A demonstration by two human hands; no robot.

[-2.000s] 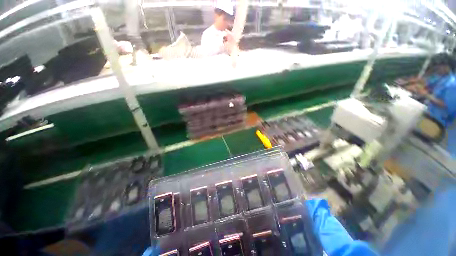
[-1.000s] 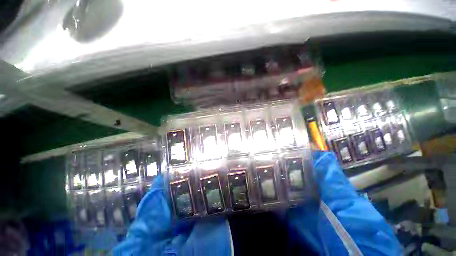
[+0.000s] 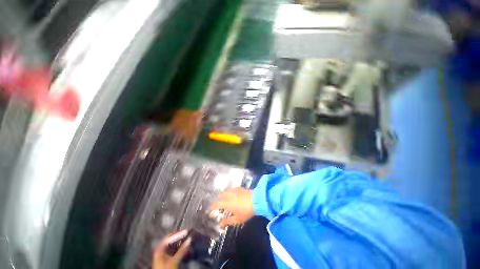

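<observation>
A clear blister tray with phone-sized pockets lies in front of me, blurred. My left hand is at the lower edge of the view, its fingers around a small dark phone assembly above the tray's near part. My right hand is over the tray's right side, fingers down at the pockets. Blur hides whether it grips anything.
Another filled blister tray lies further along the green bench, with a yellow-orange handled tool at its near end. The white machine stands to the right. Stacked trays are at the left, beside the raised white line.
The view has swung right towards the machine. The filled tray that both hands held up is now down in front of me, and the hands are at its pockets.
</observation>
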